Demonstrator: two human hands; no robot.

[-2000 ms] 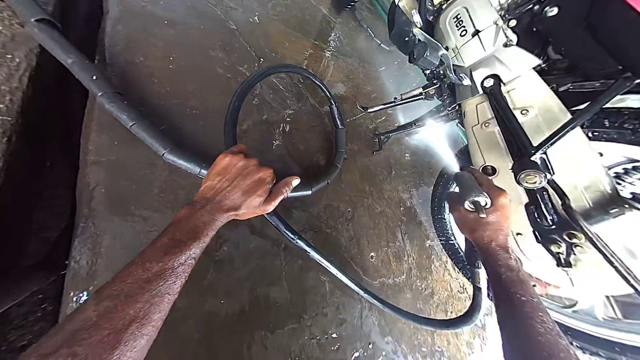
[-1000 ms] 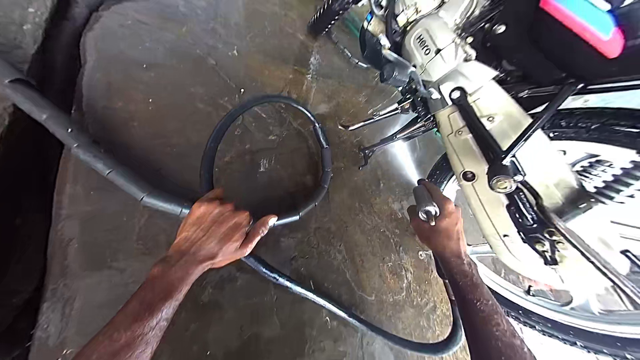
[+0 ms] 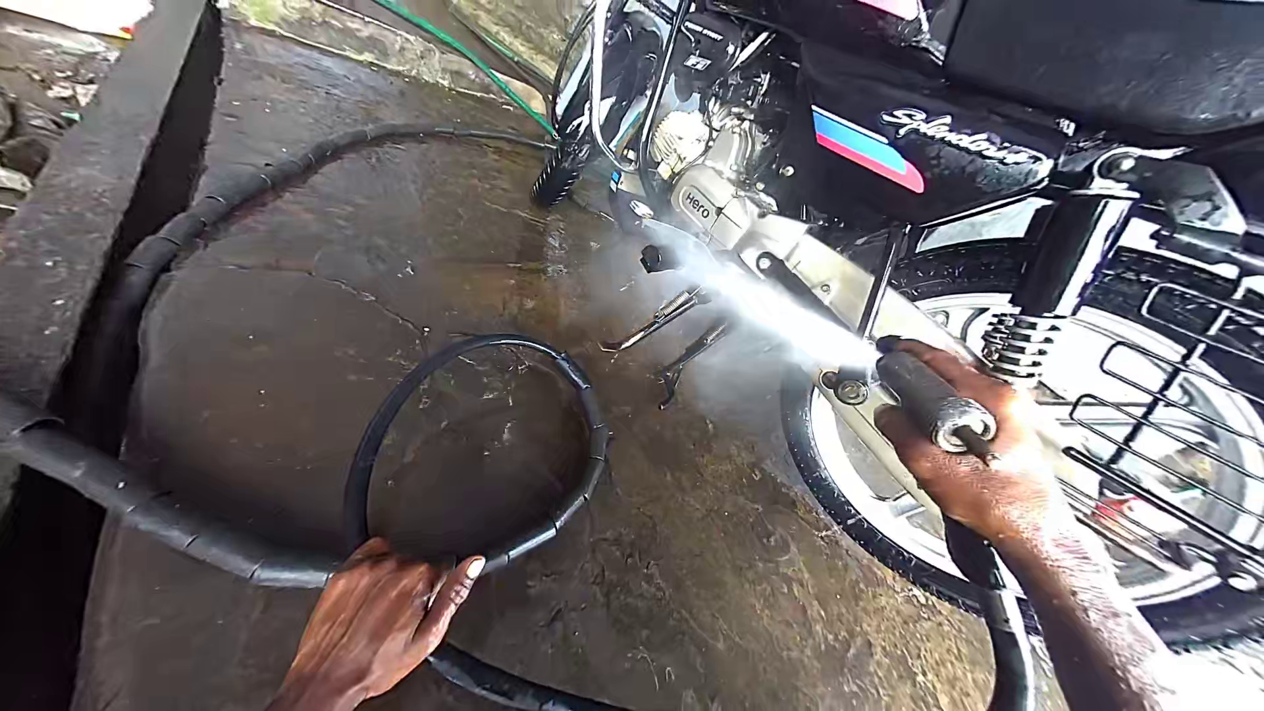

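My left hand (image 3: 380, 622) grips a looped black hose (image 3: 592, 415), wrapped in spiral sleeve, at the lower left. In my right hand (image 3: 973, 454), at the right, is a dark spray gun (image 3: 928, 395) with a metal end; the hose runs down from it below my palm. A white jet of water leaves the gun toward the upper left, along the side of a Hero motorcycle. The jet and mist partly hide the bike's silver chain cover (image 3: 849, 286) and its stand (image 3: 686, 351). The rear wheel (image 3: 839, 504) is partly behind my right hand.
Wet concrete (image 3: 267, 365) lies under the hose and bike. A dark gutter with a concrete edge (image 3: 79, 237) runs along the left. A green cord (image 3: 474, 64) stretches across the top to the front wheel (image 3: 560, 176). A wire rack (image 3: 1165, 395) stands out at the right.
The spray now streams along the motorcycle toward its engine, where before it fell near the stand. Both hands keep hold of the hose and gun. The view has shifted to show more of the bike.
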